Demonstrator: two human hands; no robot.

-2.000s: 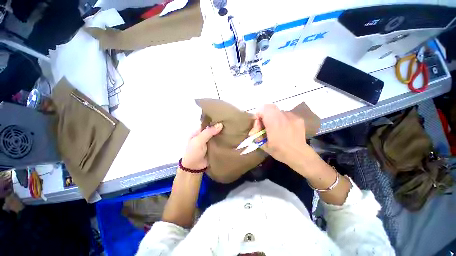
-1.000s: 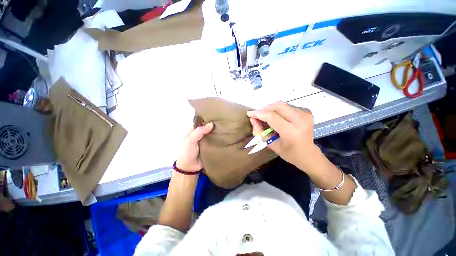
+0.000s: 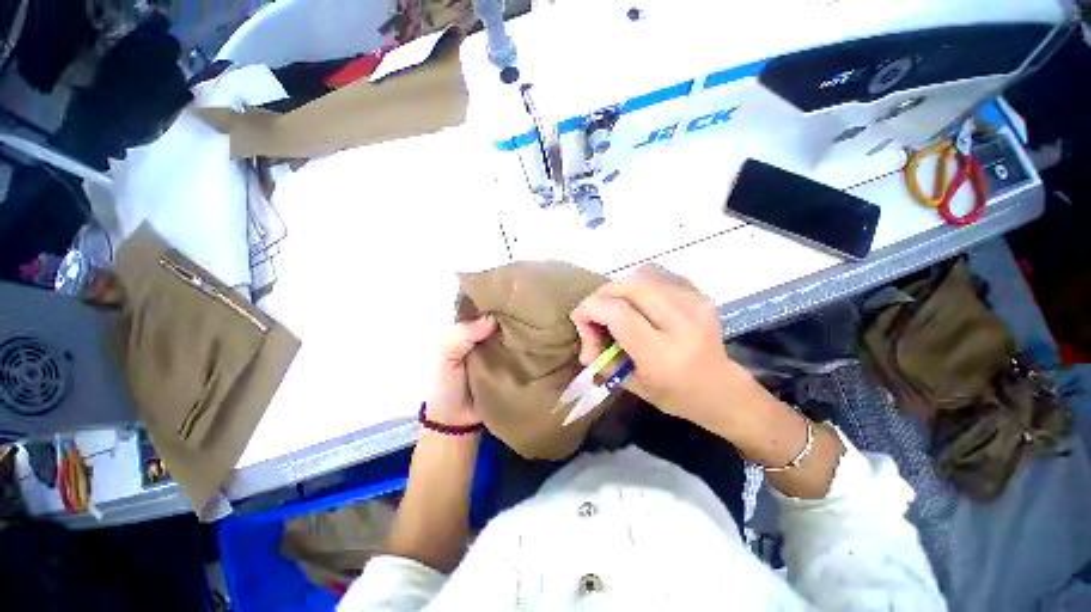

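A brown garment panel [image 3: 532,359] is bunched between my two hands, over the table's front edge. My left hand [image 3: 461,365] grips its left side, with the thumb on top. My right hand [image 3: 652,335] pinches its upper right side and also holds the thread snips [image 3: 595,385] in the palm. The snips' silver blades point down and left over the cloth. Folds cross the middle of the panel. The fingers under the cloth are hidden. Another brown panel [image 3: 197,359] with a zipper and pleats lies flat at the left.
The white sewing machine [image 3: 718,90] stands beyond my hands. A phone [image 3: 802,208] and orange-and-red scissors [image 3: 945,179] lie right. White pieces [image 3: 180,191] and a brown strip [image 3: 347,117] lie far left. A blue crate [image 3: 245,556] is below the table edge; a brown bundle [image 3: 957,371] is lower right.
The view has shifted slightly. The held panel is more bunched, and its right part no longer spreads out past my right hand. Both hands keep hold of the cloth, and the snips stay in my right.
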